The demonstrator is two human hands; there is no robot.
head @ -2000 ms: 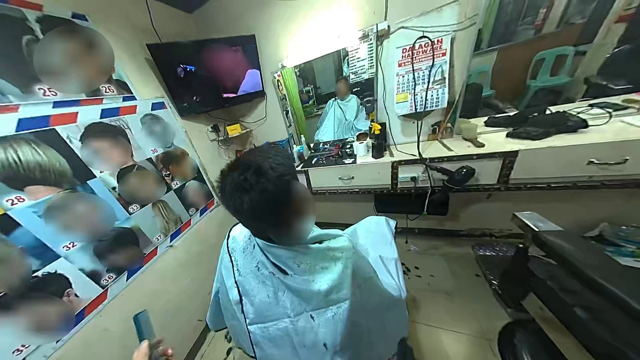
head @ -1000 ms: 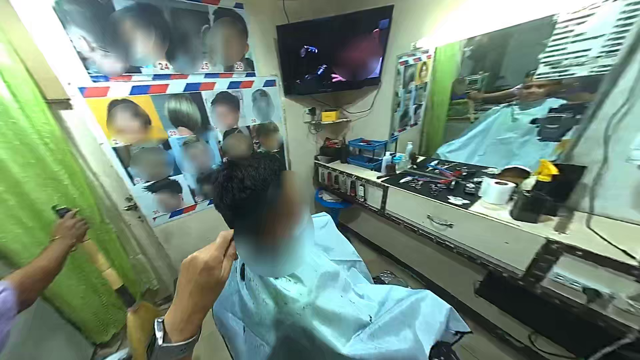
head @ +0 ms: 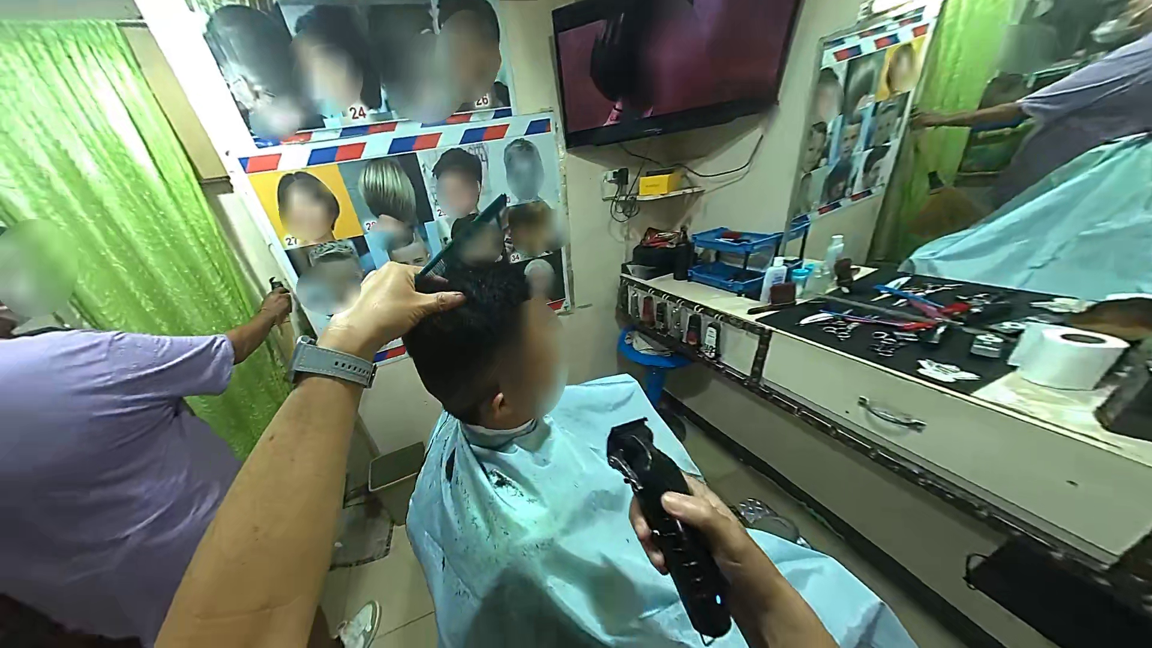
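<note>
My left hand (head: 396, 301), with a grey watch on its wrist, holds a dark teal comb (head: 468, 232) at the top of the seated person's black hair (head: 463, 337). The comb slants up to the right. In my right hand (head: 697, 531) is a black cordless hair clipper (head: 666, 522), its blade end up, in front of the cape and to the right of the neck. A light blue barber cape (head: 558, 513) with hair clippings on it covers the seated person, and a pale strip circles the neck.
A person in a lilac shirt (head: 108, 450) stands at the left by a green curtain (head: 126, 198). Along the right runs a counter (head: 936, 423) with scissors, a toilet paper roll (head: 1071, 355) and blue trays (head: 733, 243). A blue stool (head: 652, 355) stands below it.
The view has swung left, then closer to the seated person. The comb is now at the top of the hair, and the clipper in my right hand has come into view.
</note>
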